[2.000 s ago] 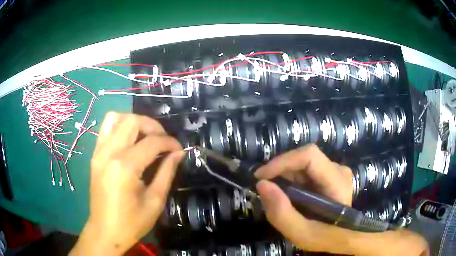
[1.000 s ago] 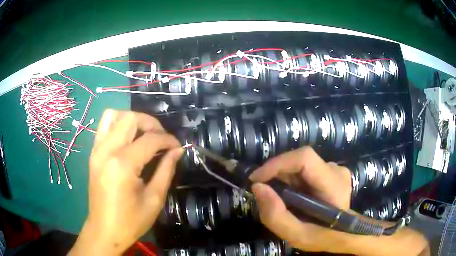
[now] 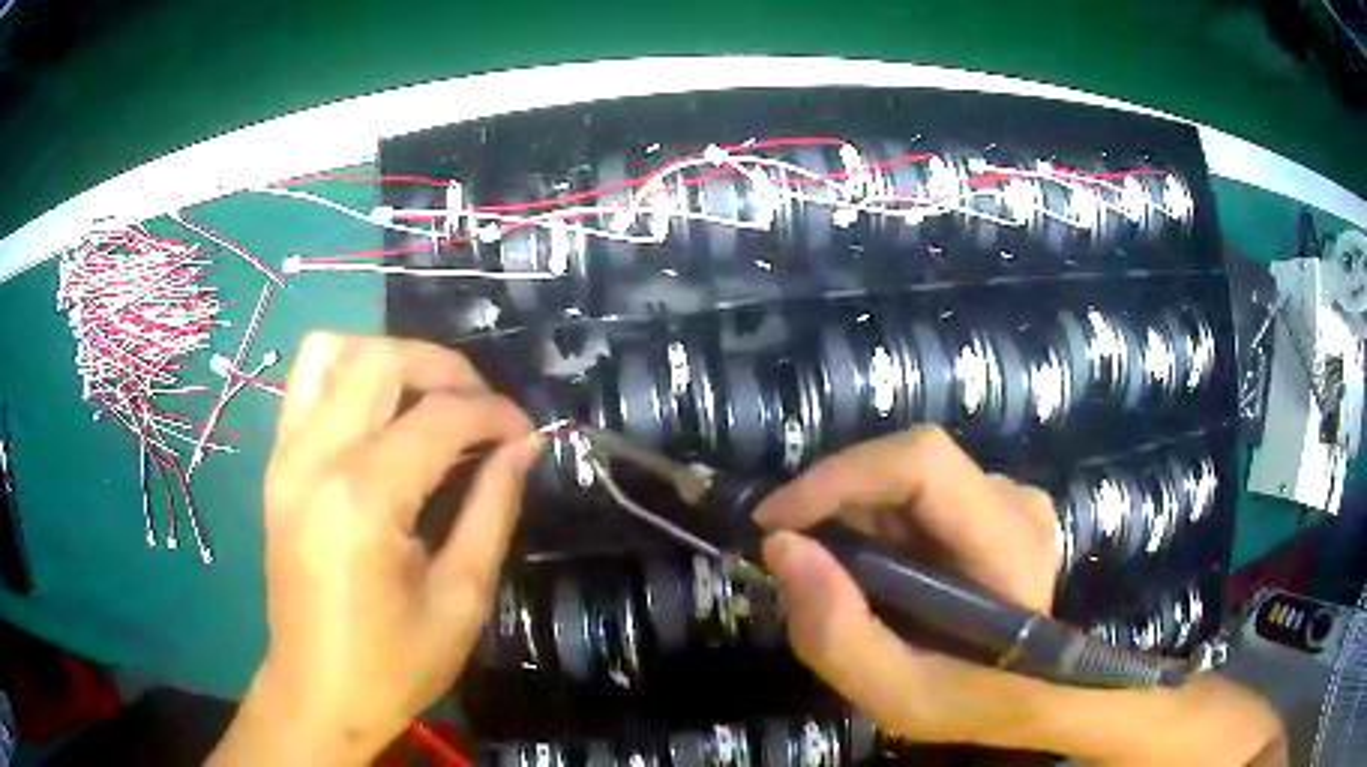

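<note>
My left hand (image 3: 393, 517) pinches the end of a thin lead wire (image 3: 556, 427) between thumb and fingertips, over the second row of the black tray (image 3: 600, 307). My right hand (image 3: 915, 577) holds the black soldering iron (image 3: 960, 602) like a pen. Its tip points left and meets the wire end near a round part (image 3: 567, 462) just right of my left fingertips. The thin silver feed tube (image 3: 652, 517) runs below the tip. Whether the wire touches the terminal is too small to tell.
Red and white leads (image 3: 660, 195) lie over the top row of round parts. A tangled wire bundle (image 3: 143, 322) lies left of the tray on the green mat (image 3: 323, 322). A white-grey box (image 3: 1301, 405) and a dark cylindrical thing (image 3: 1292, 622) are at the right.
The tray and the wires on the mat have shifted slightly up and left in the picture. Both hands keep nearly the same pose, with the iron tip still at the wire end.
</note>
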